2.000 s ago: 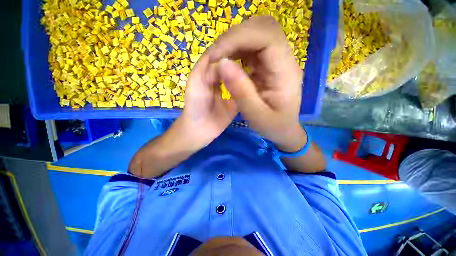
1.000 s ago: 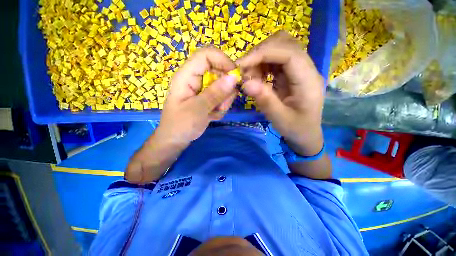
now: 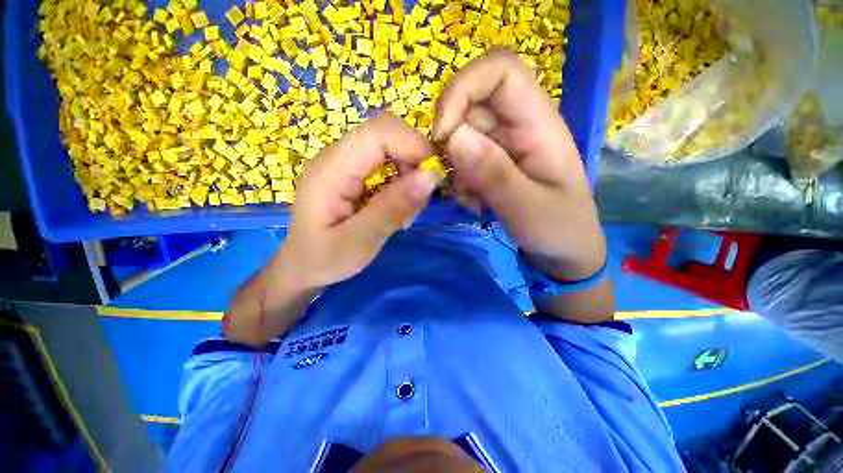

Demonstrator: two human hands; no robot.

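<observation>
My left hand (image 3: 347,199) pinches a small yellow block (image 3: 433,166) between thumb and forefinger. More yellow pieces (image 3: 379,177) show inside its curled fingers. My right hand (image 3: 522,162) is beside it, thumb and forefinger close together at the block's right side; whether they grip anything is hidden. Both hands are above the near part of a blue tray (image 3: 166,222). Many loose yellow blocks (image 3: 222,152) are spread over the tray's floor. A blue band (image 3: 573,282) is around my right wrist.
A clear bag of yellow parts (image 3: 679,69) lies right of the tray on a dark green surface (image 3: 684,185), with another bag at the right edge. Below are a red stool (image 3: 693,268), a person's grey sleeve or clothing (image 3: 800,296) and blue floor with yellow lines.
My hands have parted from their overlapped pose of two seconds ago and now meet at the fingertips. Since one second ago the tray has shifted slightly left in view.
</observation>
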